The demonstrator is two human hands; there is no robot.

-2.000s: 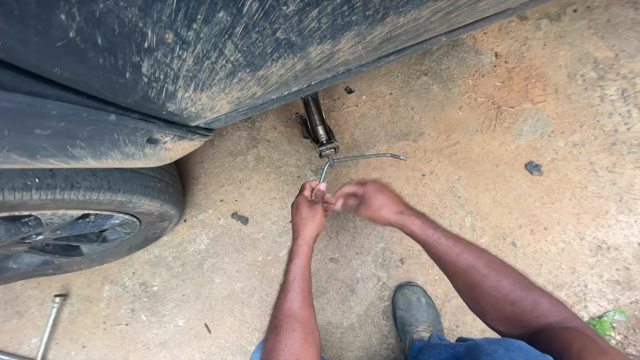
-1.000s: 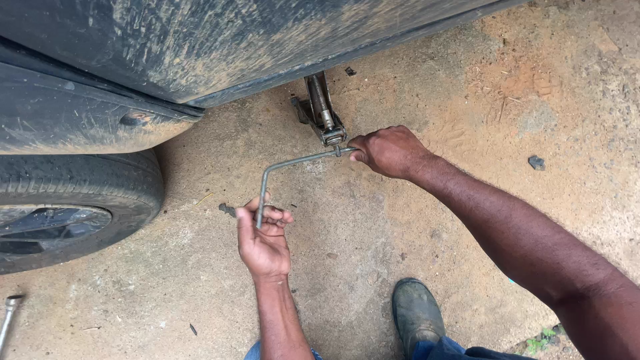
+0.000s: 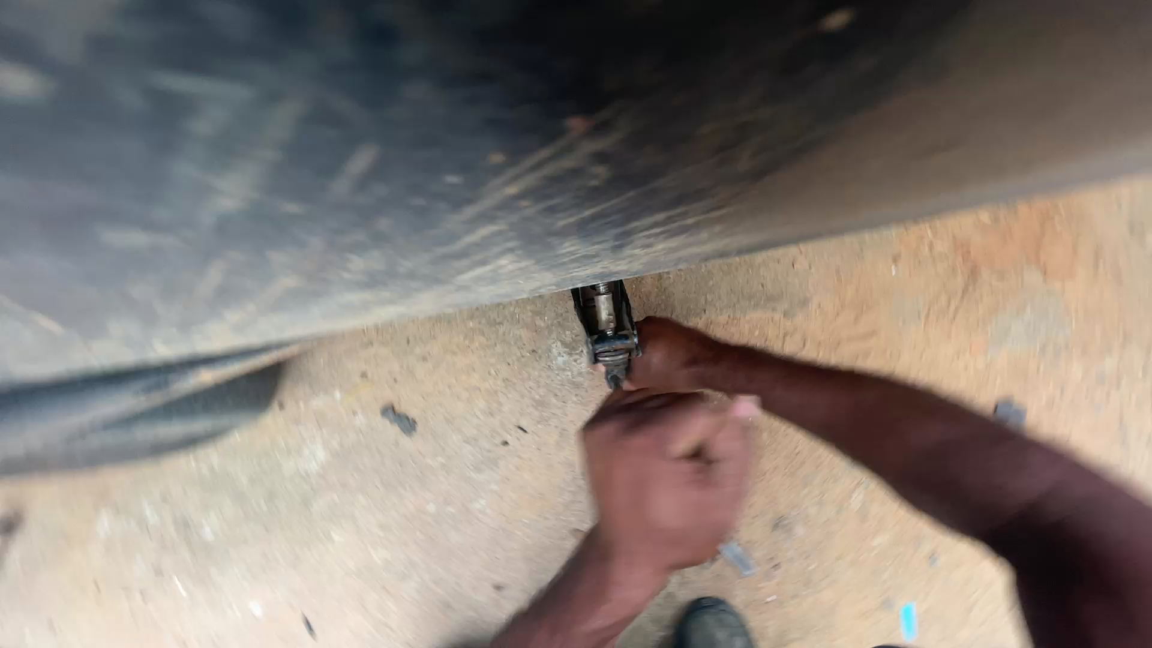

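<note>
A scissor jack (image 3: 612, 333) of dark metal lies partly under the dirty dark side panel of a car (image 3: 504, 180), its screw end toward me. My right hand (image 3: 670, 354) is against the right side of the jack's screw end, its fingers mostly hidden behind my left hand. Nearer to me, my left hand (image 3: 670, 472) is blurred and curled into a fist just below the screw end. The cranked metal rod cannot be made out now; whether the left fist holds it is hidden.
The car's lower edge overhangs the concrete ground (image 3: 432, 522). A blurred tyre (image 3: 135, 423) is at the left. A dark boot (image 3: 711, 624) stands at the bottom. Small dark chips and a blue scrap (image 3: 908, 621) lie about.
My left hand has moved from the rod's bent end at lower left to just below the jack's screw end. The view has moved closer to the car.
</note>
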